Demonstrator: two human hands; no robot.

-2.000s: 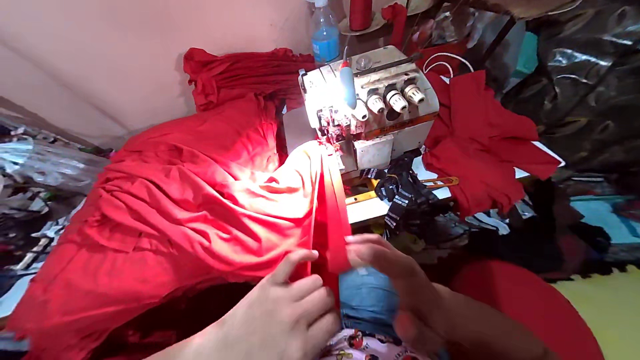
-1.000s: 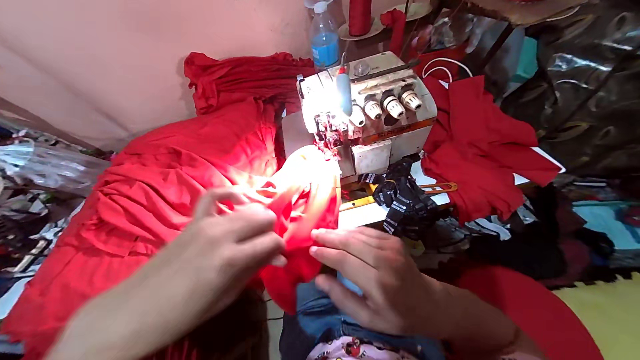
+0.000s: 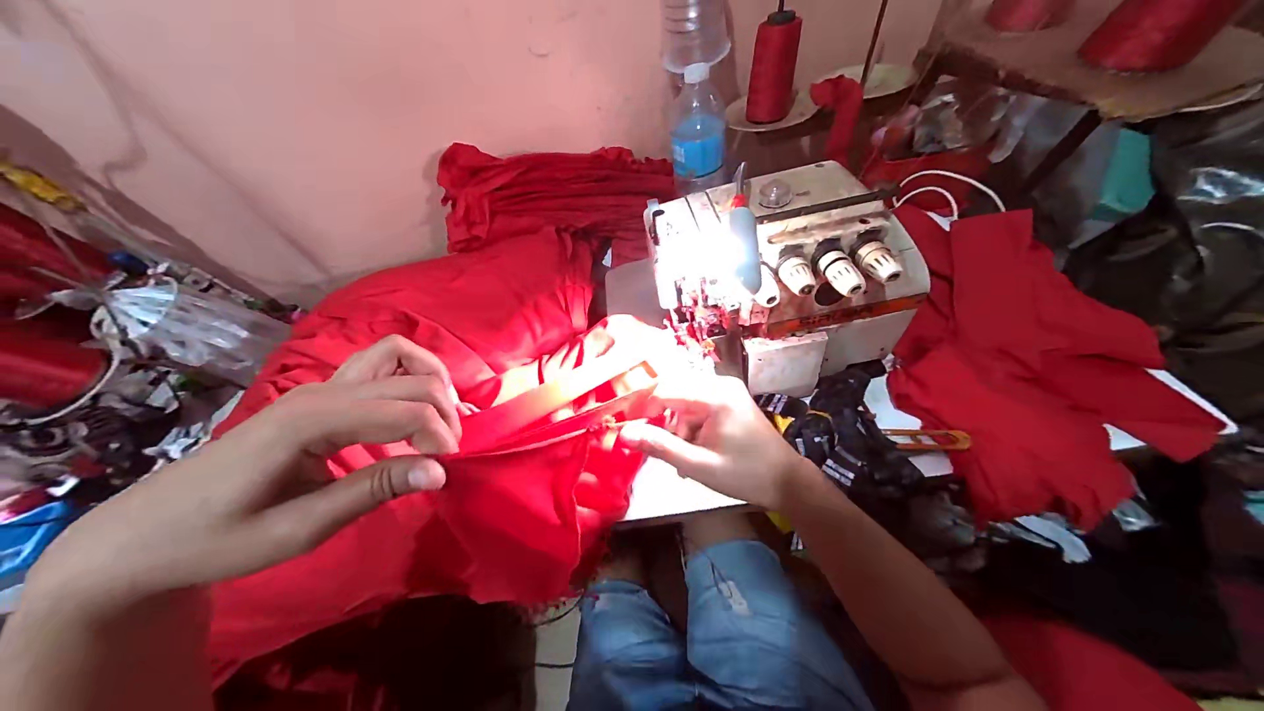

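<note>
Red fabric (image 3: 513,513) stretches between my two hands, its edges lying in a narrow fold. My left hand (image 3: 346,444) pinches the left end of that edge between thumb and fingers. At the right end, my right hand (image 3: 716,434) grips the cloth just in front of the overlock sewing machine (image 3: 820,286). Bright lamp light washes out the needle area and part of the cloth, so the presser foot cannot be made out. A large heap of red fabric (image 3: 454,296) spreads left of the machine.
Behind the machine stand a plastic bottle (image 3: 698,133) with blue liquid and a red thread cone (image 3: 773,69). Right of it lie red fabric pieces (image 3: 1027,346), an orange utility knife (image 3: 928,439) and a black bundle with printed labels (image 3: 849,434). A clear plastic bag (image 3: 188,326) is at left.
The cloth that was bunched between my hands one second ago is now stretched by its edge. My hands are farther apart. The view has shifted.
</note>
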